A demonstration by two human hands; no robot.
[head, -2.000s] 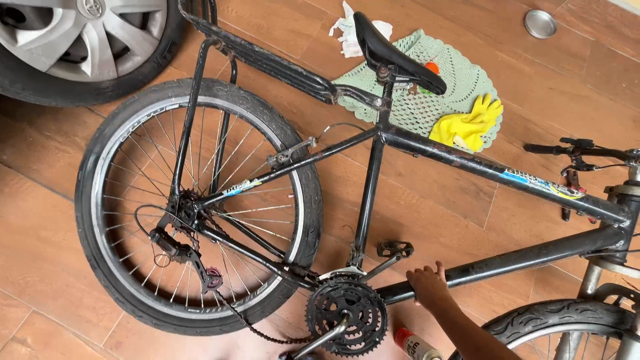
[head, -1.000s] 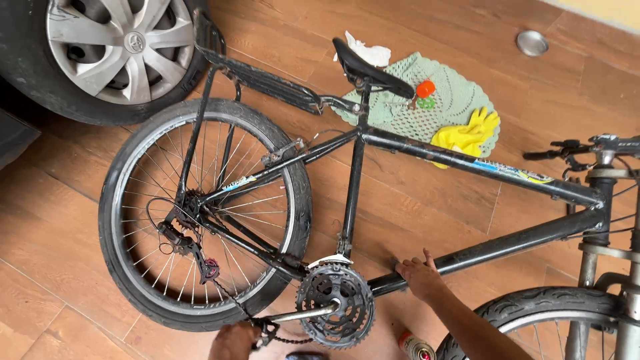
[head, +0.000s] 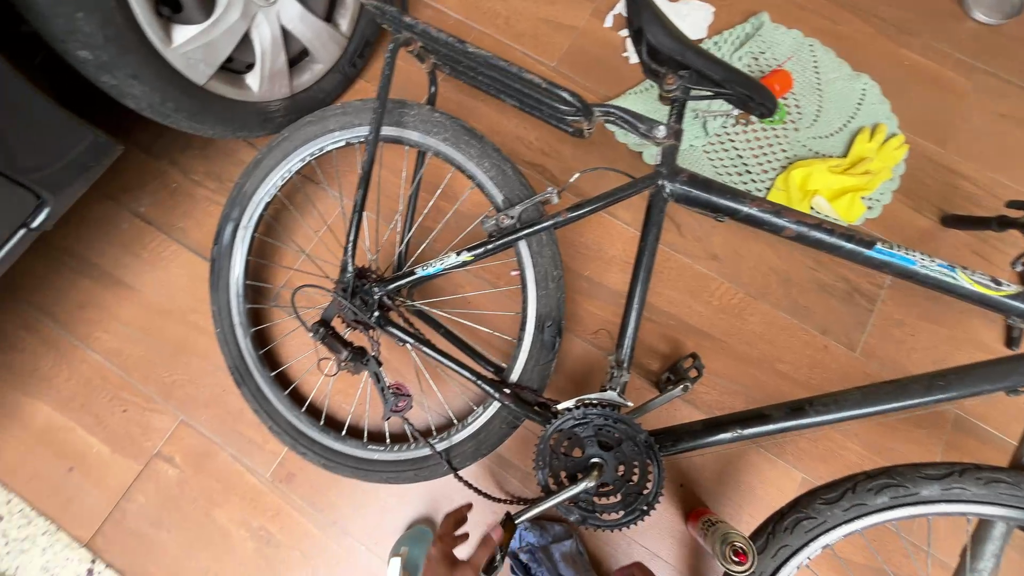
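Observation:
At the bottom edge, my left hand point(head: 460, 548) has its fingers apart beside the bicycle pedal point(head: 500, 544), with the thumb at or very near it. A sliver of skin at the lower edge, apparently my right hand point(head: 632, 570), shows too little to read its pose. The pedal is on the silver crank arm point(head: 556, 498), which crosses the black chainrings point(head: 598, 468). The chain point(head: 472, 486) sags from the rear derailleur point(head: 352, 352) to the chainrings. A black bicycle frame point(head: 640, 280) joins the rear wheel point(head: 232, 280) and saddle point(head: 696, 60).
A blue cloth point(head: 548, 548), a bluish bottle point(head: 410, 548) and a red-and-silver spray can point(head: 720, 540) lie low in view. Yellow rubber gloves point(head: 840, 176) rest on a green crocheted mat point(head: 856, 104). A car wheel point(head: 264, 48) stands upper left; the front bicycle tire point(head: 888, 488) is lower right.
My right hand has left the frame's down tube. My left hand came to the pedal from out of view, and its fingers are now spread. The view has moved closer.

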